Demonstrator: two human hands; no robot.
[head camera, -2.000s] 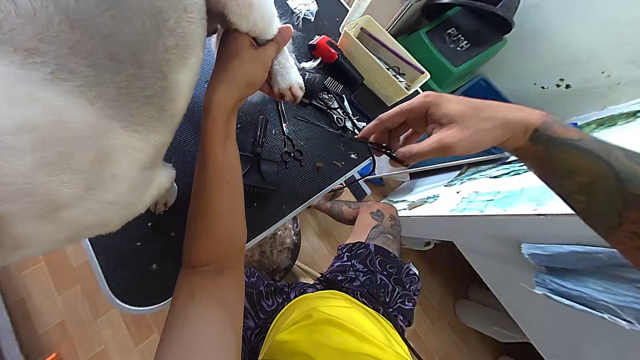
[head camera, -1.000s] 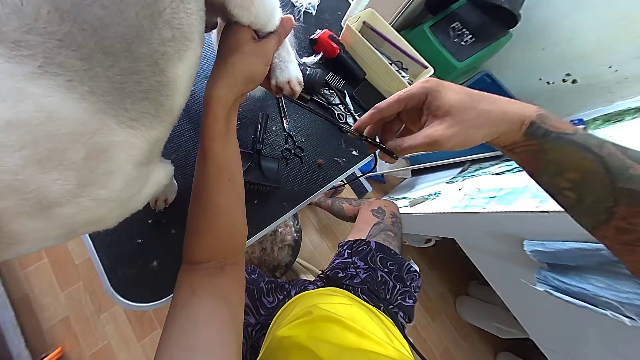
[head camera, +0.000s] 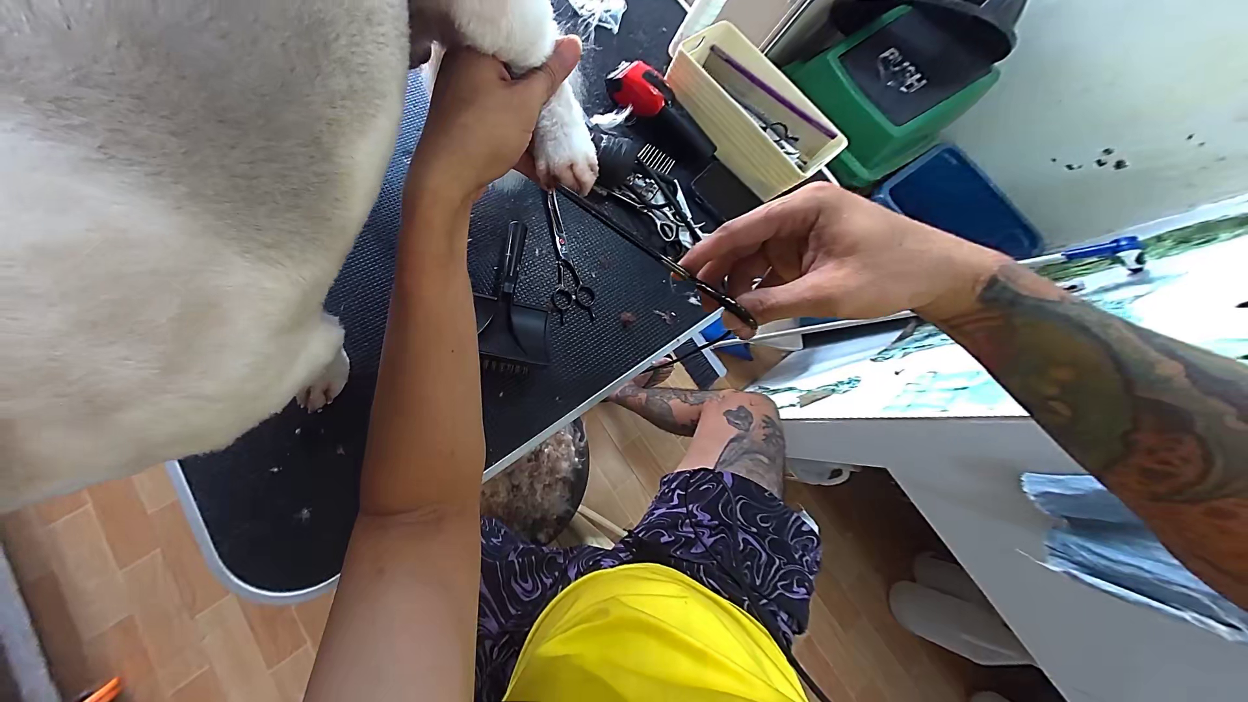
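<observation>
A white, light-tan-backed dog (head camera: 185, 224) stands on the black grooming table (head camera: 292, 507) at the left. My left hand (head camera: 487, 112) is closed around one of its legs (head camera: 561, 122), just above the paw. My right hand (head camera: 809, 258) holds long dark grooming scissors (head camera: 639, 239) by their handle end, the blades pointing up and left, their tips at or near that paw; whether they touch is unclear. Below the paw lie a second pair of scissors (head camera: 564, 258) and a black slicker brush (head camera: 512, 312).
Beyond the paw are a red and black clipper (head camera: 648, 93), a comb, more scissors (head camera: 668, 200) and a cream basket (head camera: 707, 54) of tools. A green bin (head camera: 877, 107) stands behind. A white counter (head camera: 907, 439) is at the right, a round container of hair (head camera: 541, 483) below the table edge.
My right hand and the scissors were farther from the paw two seconds ago, and the tips have moved up and left toward it. My left hand still holds the leg.
</observation>
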